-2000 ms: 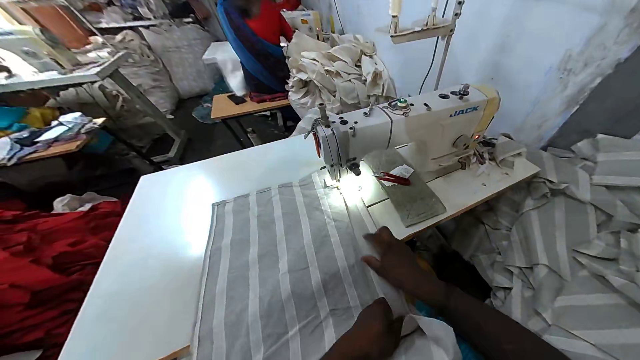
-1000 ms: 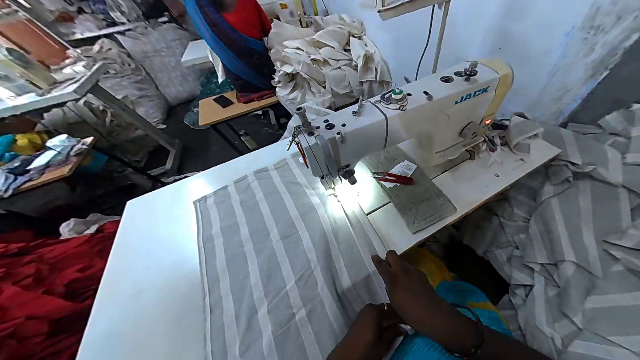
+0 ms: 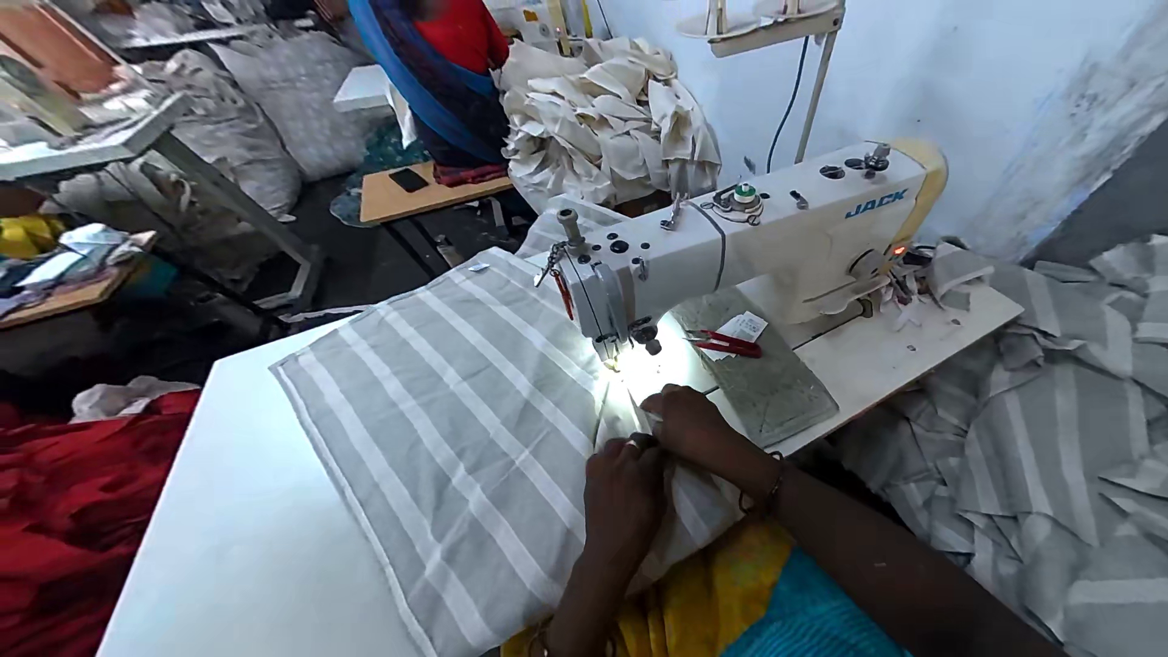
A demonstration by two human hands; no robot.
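Note:
A grey and white striped cloth (image 3: 456,420) lies on the white sewing table (image 3: 237,511), its right edge running under the lit needle area of a Jack sewing machine (image 3: 776,228). My left hand (image 3: 625,493) grips that edge just in front of the needle. Close beside it, my right hand (image 3: 689,424) pinches the cloth edge with its fingertips. Red-handled thread snips (image 3: 725,343) lie with a white paper label (image 3: 741,330) on a grey-green pad (image 3: 776,383) right of the needle.
Striped cloth (image 3: 1049,411) is heaped at the right, red cloth (image 3: 82,511) at the left. Behind the machine are a pile of cream cloth (image 3: 607,119), a person in blue and red (image 3: 447,73) and a wooden bench (image 3: 388,196) bearing a phone (image 3: 408,180).
Both hands have moved up along the cloth edge, nearer the needle. The cloth now extends farther behind the needle.

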